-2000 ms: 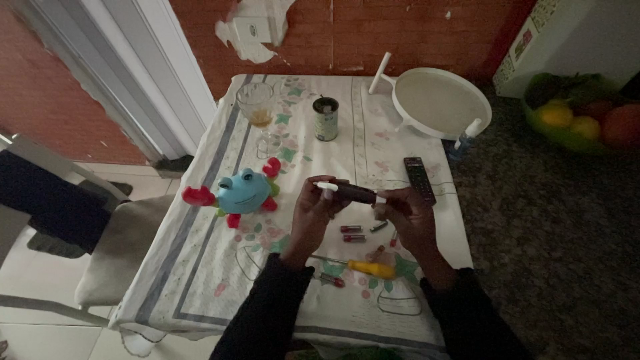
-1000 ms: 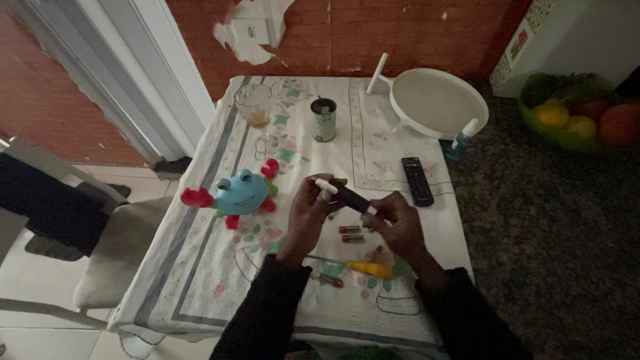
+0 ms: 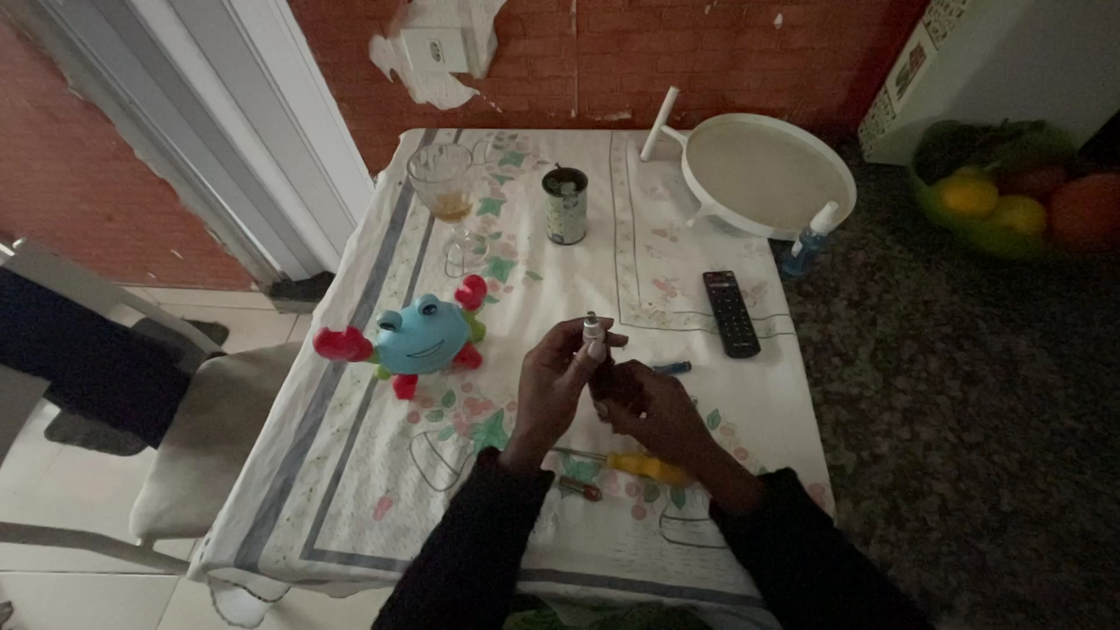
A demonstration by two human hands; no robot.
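My left hand (image 3: 560,363) holds the light, metal-tipped end of a small slender device (image 3: 593,329), upright between thumb and fingers. Close beside it, my right hand (image 3: 647,402) has its fingers curled around the dark lower part, mostly hidden by them. Beyond the right hand lies a small blue cylinder, perhaps a battery (image 3: 672,367). Below the hands, a screwdriver with a yellow handle (image 3: 647,467) rests on the cloth, partly under the right wrist. A small red-ended cylinder (image 3: 580,488) lies nearer me. To the left stands a blue toy crab with red claws (image 3: 424,337).
On the floral tablecloth (image 3: 367,490) are a stemmed glass with amber liquid (image 3: 442,188), an open tin can (image 3: 565,210), a black remote control (image 3: 731,315), a round white tray (image 3: 761,175) and a blue spray bottle (image 3: 807,241). A green fruit bowl (image 3: 980,227) sits on the dark counter at right.
The device has turned from lying across between my hands to upright, its metal tip up. My right hand has moved left, close against my left hand.
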